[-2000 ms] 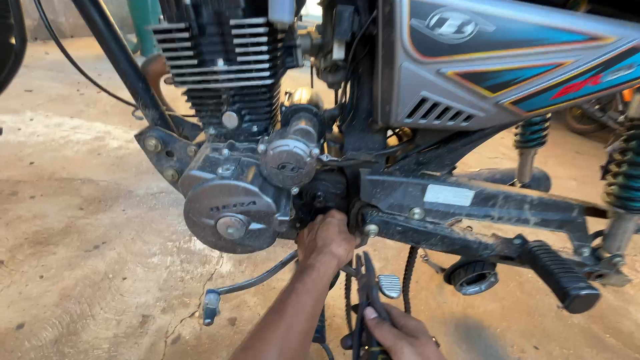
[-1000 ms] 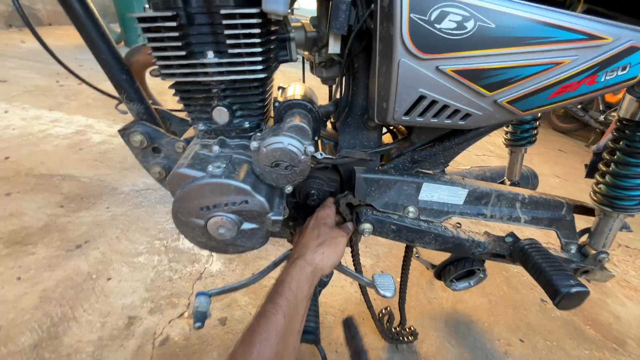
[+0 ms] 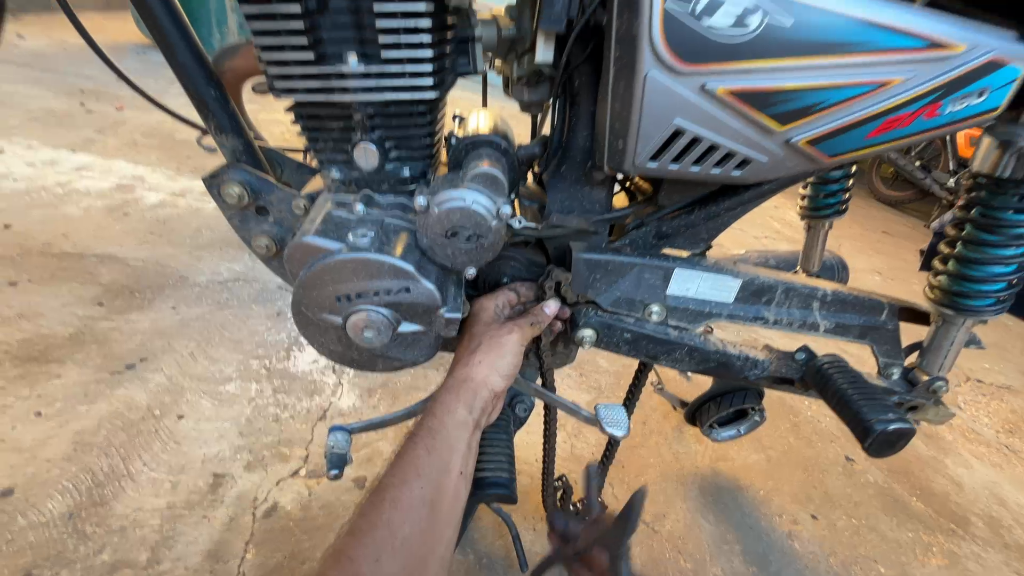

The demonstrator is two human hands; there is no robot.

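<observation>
My left hand [image 3: 512,324] reaches in behind the engine's round side cover [image 3: 368,312]. Its thumb and fingers pinch the upper part of a dark drive chain [image 3: 549,424] beside the front end of the swingarm [image 3: 744,308]; the inner fingertips are partly hidden. The chain hangs in a loop under the motorcycle, and its other run passes behind the gear lever's pedal [image 3: 613,421]. Low in the view, my right hand [image 3: 590,552] is blurred and holds dark pliers [image 3: 614,520], their jaws apart, close to the bottom of the chain loop.
The gear lever's front end [image 3: 338,452] and a rubber footrest [image 3: 492,460] flank my left forearm. Another footrest [image 3: 860,404], a shock absorber [image 3: 980,248] and the exhaust end [image 3: 728,412] are at the right. Cracked concrete floor [image 3: 160,424] lies below.
My right hand with the pliers, low in view two seconds ago and mostly out of view one second ago, shows again at the bottom. My left hand stays near the swingarm's front end.
</observation>
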